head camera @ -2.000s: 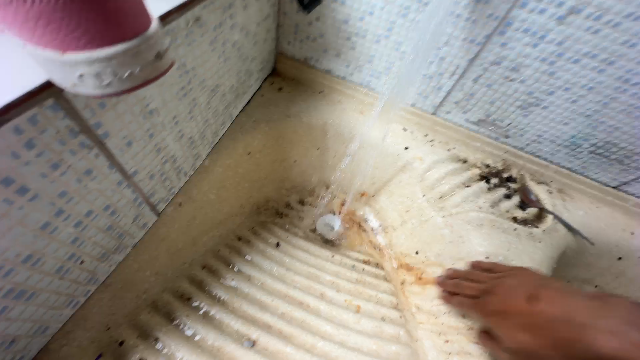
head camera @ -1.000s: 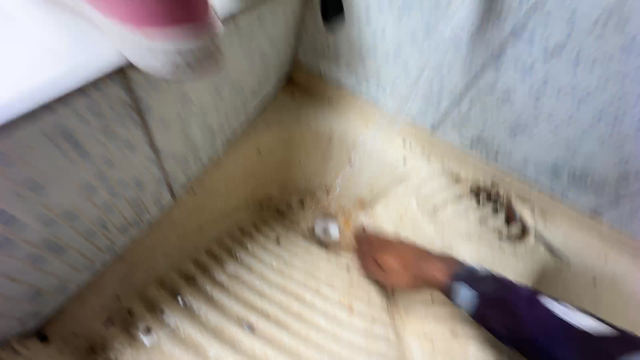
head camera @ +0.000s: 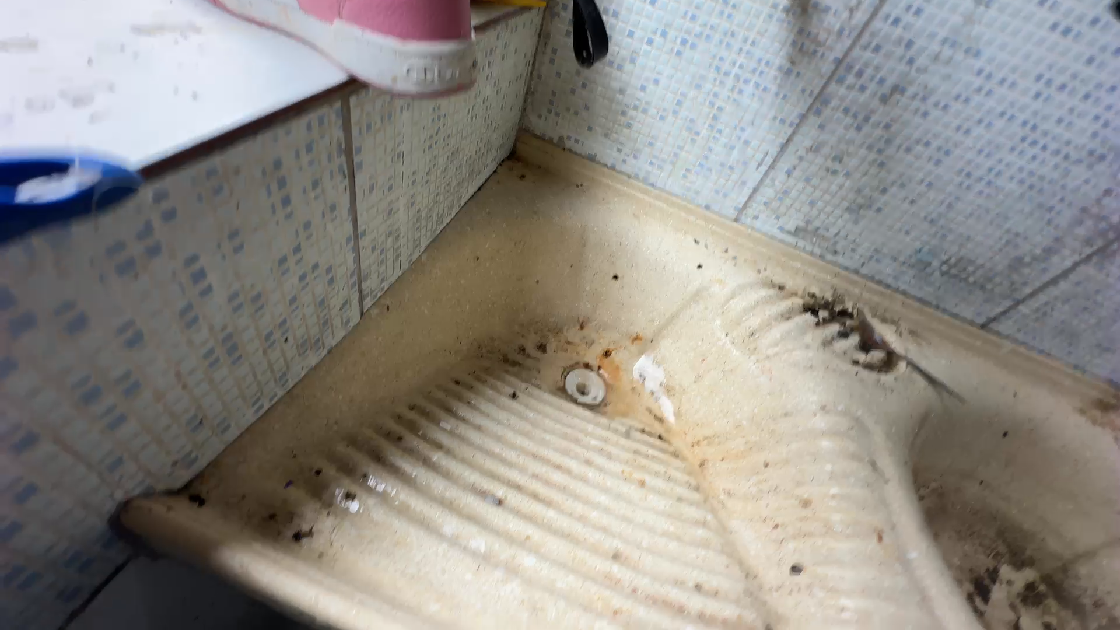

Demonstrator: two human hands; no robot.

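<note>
Neither of my hands is in the head view. A beige laundry sink [head camera: 490, 289] with a ribbed washboard floor [head camera: 542, 499] fills the middle. Its round white drain fitting [head camera: 584, 386] sits at the back of the ribs, with rust-coloured stains and dark specks around it. To the right, a ribbed divider [head camera: 805, 455] carries a clump of dark, wet debris [head camera: 849, 332] near the back rim. Beyond the divider is a second basin [head camera: 1032, 525] with dark dirt on its floor.
At the upper left, a pink and white shoe [head camera: 402, 44] rests on a white ledge [head camera: 175, 79], its heel over the edge. A blue plastic object [head camera: 66, 192], partly cut off, is at the left edge. A black strap [head camera: 590, 33] hangs before the tiled wall [head camera: 700, 96].
The hand and dark sleeve that were in the sink have left the view. The water stream seen two seconds ago is gone. The blue object now shows at the left as the view has shifted.
</note>
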